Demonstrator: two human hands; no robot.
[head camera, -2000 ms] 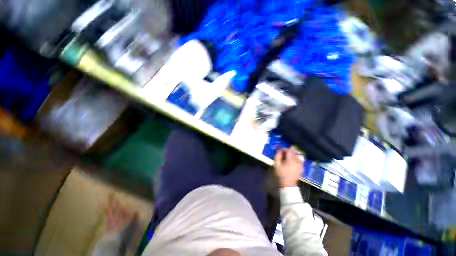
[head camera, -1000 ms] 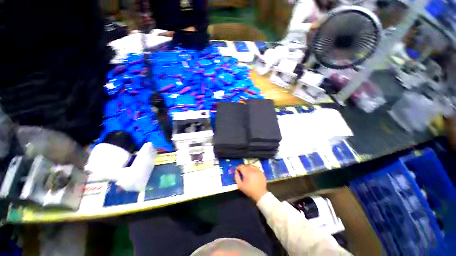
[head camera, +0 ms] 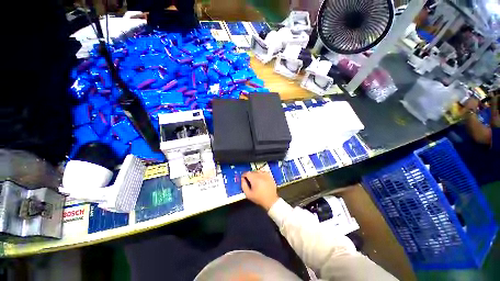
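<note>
My right hand rests on the bench's front edge, on the printed cardboard. Its fingers are curled, with a small dark spot between them; I cannot tell whether it holds anything. Just behind it stand two stacks of black foam pads. Left of them is the silvery-grey fixture. A single white unit with a round head, black end and ribbed flat panel lies further left. My left hand is not in view.
A large heap of blue packs covers the back. A long black tool hangs over it. Another metal fixture is far left. White covers, a fan, a blue crate and a carton with white units are right.
The view has swung from tilted to nearly level, bringing the fan and crate into sight. My left hand, seen low on the left over a carton, has left the picture. My right hand stays at the bench edge.
</note>
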